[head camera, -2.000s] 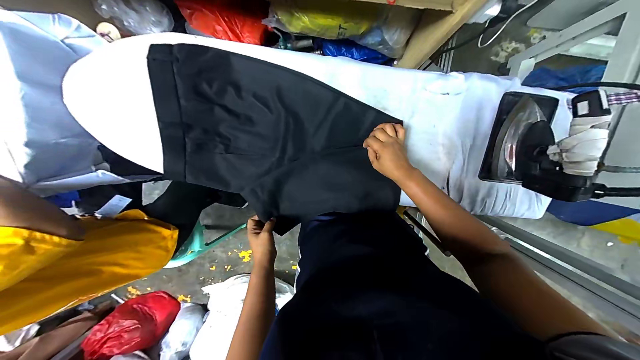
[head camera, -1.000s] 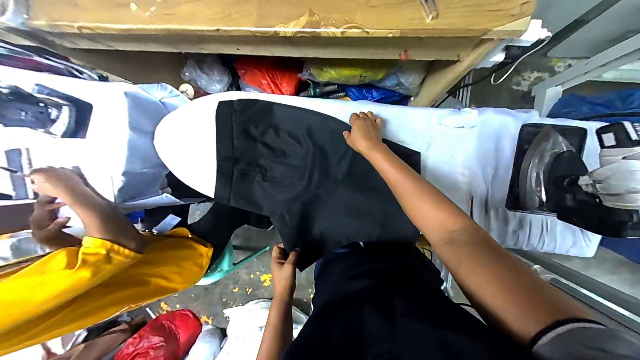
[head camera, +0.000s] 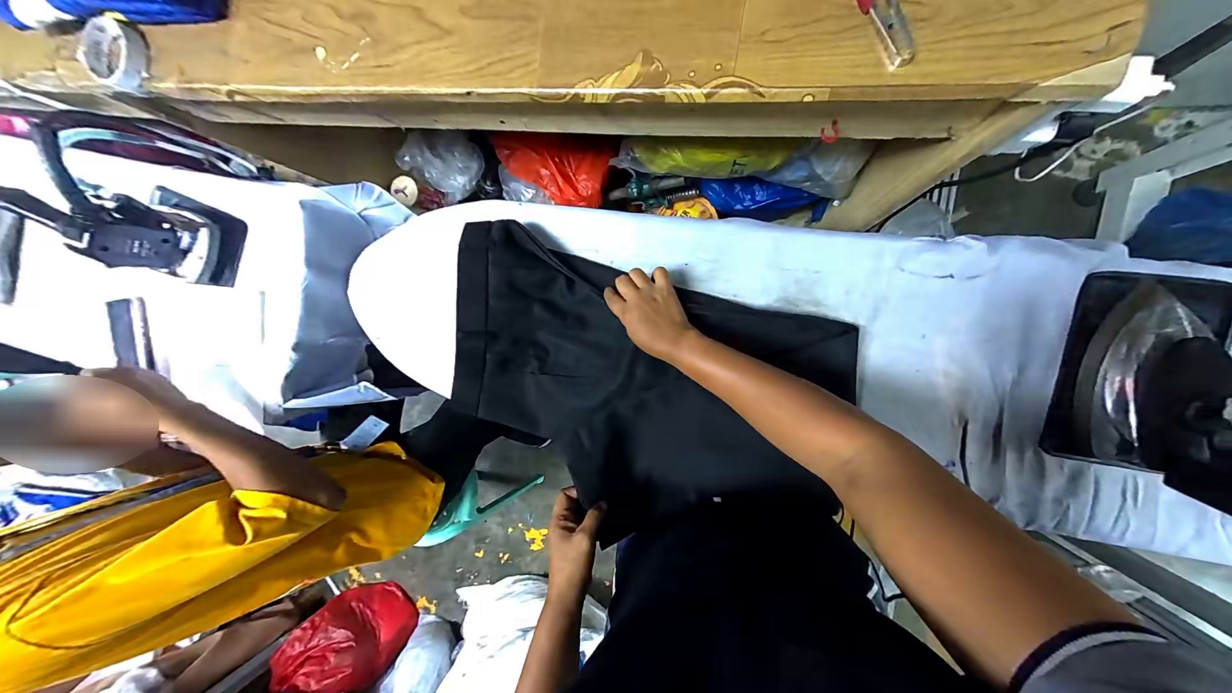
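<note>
Black trousers lie across a white-covered ironing board, the waistband towards its rounded left end. My left hand pinches the lower edge of the cloth at the board's near side, thumb against fingers. Higher up, my right hand has its bent fingers on the far edge of the trousers, gripping the fabric there. An electric iron rests on a dark plate at the right end of the board, away from both hands. Some of the cloth is hidden by my right forearm.
A wooden table runs along the far side, with plastic bags under it. At left, a person in a yellow garment is beside another board with a second iron. A red bag sits low at left.
My right hand has moved left along the trousers' far edge, and that edge is now drawn back, showing a layer beneath. My left hand keeps its pinch. The view has shifted.
</note>
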